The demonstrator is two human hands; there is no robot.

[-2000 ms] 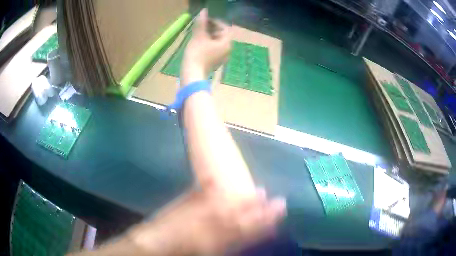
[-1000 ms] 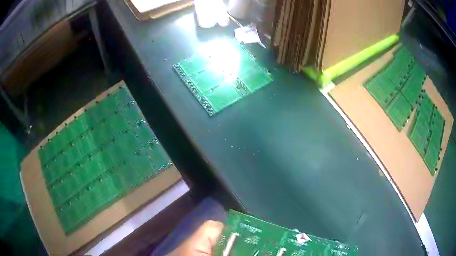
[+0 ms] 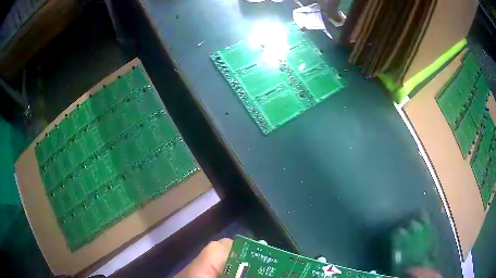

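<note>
My left hand (image 3: 209,260), cut off by the bottom edge, grips the left end of a green PCB panel (image 3: 293,264). The panel's face shows small parts and a white connector; its lower part is out of the picture. My right hand (image 3: 424,273) is only a blurred sliver at the bottom right, against a second, motion-blurred green panel (image 3: 416,241) that it appears to hold above the bench. A single panel (image 3: 272,103) lies on the dark green bench (image 3: 326,174) with strong glare on its upper part.
At left, beside the bench, a cardboard sheet (image 3: 32,187) bears rows of panels (image 3: 109,157). At right, another cardboard sheet (image 3: 435,130) bears slanted panels (image 3: 466,108). Upright cardboard sheets (image 3: 391,32) stand behind a lime-green strip (image 3: 435,70). A white paper scrap (image 3: 309,17) lies at the back.
Since one second ago the view has shifted a little. My left hand still holds its panel low in view. The blurred second panel and a sliver of my right hand have appeared at bottom right.
</note>
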